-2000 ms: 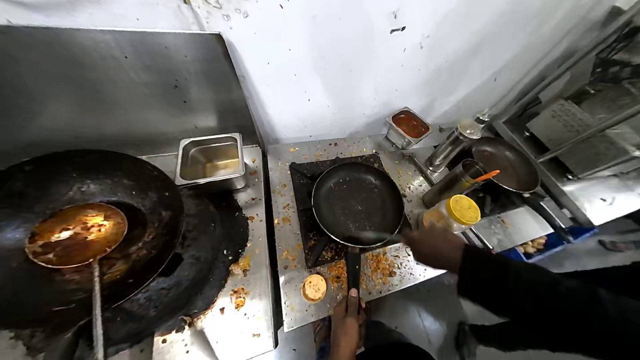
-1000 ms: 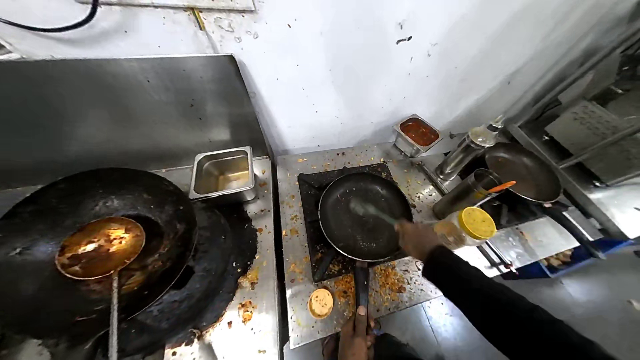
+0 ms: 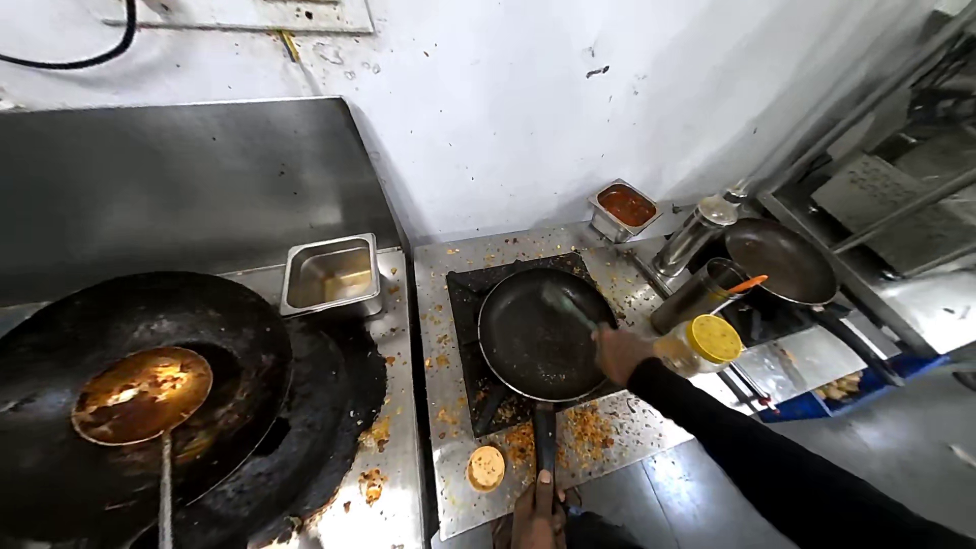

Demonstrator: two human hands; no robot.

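A black frying pan (image 3: 534,343) sits on the burner grate of the middle stove. My left hand (image 3: 538,511) grips its handle at the bottom of the view. My right hand (image 3: 624,354), in a black sleeve, reaches over the pan's right rim and holds a greenish brush-like utensil (image 3: 566,303), blurred, whose head is over the pan's upper part. Beside the right hand stands a clear jar with a yellow lid (image 3: 714,338). Below the pan, left of its handle, a small round cup with orange contents (image 3: 486,467) rests on the steel top.
At left, a ladle (image 3: 142,395) lies in a large black wok (image 3: 221,305). A steel container (image 3: 331,276) stands behind it. At right are a container of red sauce (image 3: 625,207), a steel cylinder (image 3: 695,235), a tall steel vessel (image 3: 690,299), a second pan (image 3: 785,259) and a blue crate (image 3: 797,408).
My right hand has moved onto the pan's right rim, and the utensil's head has gone from its near edge to its upper part. My left hand stays on the handle.
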